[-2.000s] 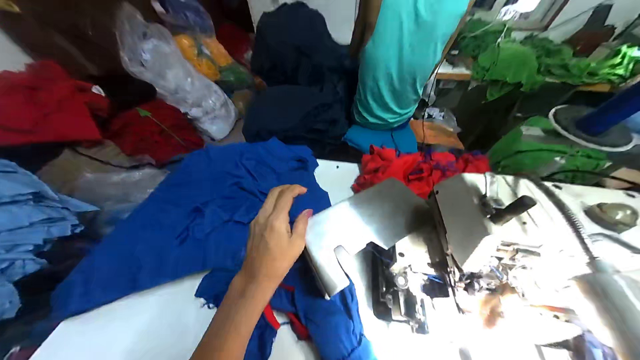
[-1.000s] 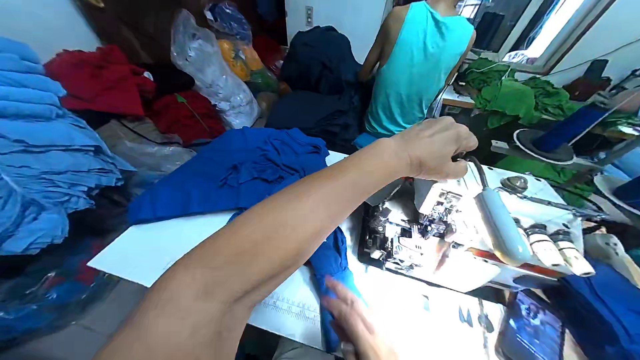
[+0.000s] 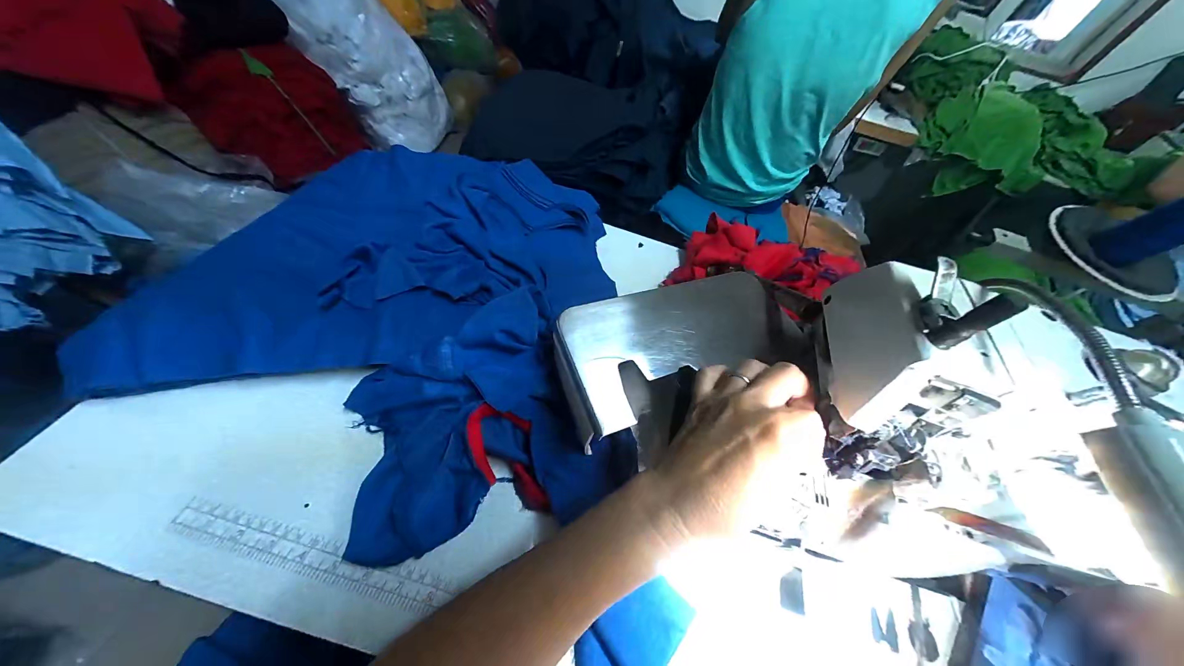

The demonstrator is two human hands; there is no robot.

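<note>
My left hand (image 3: 740,444), with a ring on one finger, reaches from the bottom with its fingers bent into the gap beside the metal cover (image 3: 675,324) of an overlock-type sewing machine (image 3: 869,342); its fingertips are hidden. A blue knit garment (image 3: 305,287) lies on the white table (image 3: 176,462) to the left; its edge with red trim (image 3: 481,444) goes under the machine cover. What looks like my right hand (image 3: 925,546) is beside the machine's lower working parts, washed out by lamp glare, so its fingers and any hold are unclear.
A flexible-neck lamp (image 3: 1110,370) arches at right. Red cloth scraps (image 3: 758,254) lie behind the machine. Light-blue cloth stack (image 3: 46,222) is at left, dark cloth (image 3: 573,111) and plastic bags (image 3: 370,74) behind. A person in a teal top (image 3: 805,92) is beyond the table.
My left hand was at the machine's top a second ago and is now lower, beside the metal cover. The cover, swung out of sight one second ago, shows again. The view has turned.
</note>
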